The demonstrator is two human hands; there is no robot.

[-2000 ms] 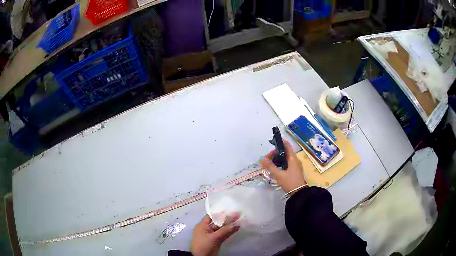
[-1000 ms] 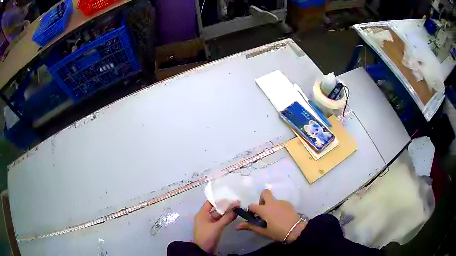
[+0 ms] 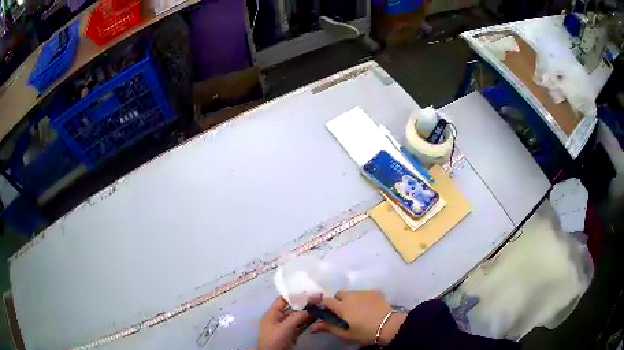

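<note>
A thin white garment piece (image 3: 299, 281) lies bunched at the front of the white table (image 3: 171, 198). My left hand (image 3: 282, 324) pinches its lower edge with thumb and fingers. My right hand (image 3: 359, 316) is beside it, shut on a black hand-length tool (image 3: 328, 315) that points left to the cloth edge at my left fingertips. The tool's tip is partly hidden by my fingers, and its exact kind cannot be told. The far part of the cloth blends into the table.
A smartphone (image 3: 401, 183) lies on white paper and a tan card (image 3: 412, 243). Behind are a white card (image 3: 352, 137), a slim blue tool (image 3: 415, 165) and a white roll (image 3: 417, 140). A tape measure (image 3: 226, 290) crosses the table. Pale fabric (image 3: 527, 273) is heaped right.
The black tool was raised near the card two seconds ago; my right hand has brought it down to the cloth beside my left hand. The camera view has shifted slightly.
</note>
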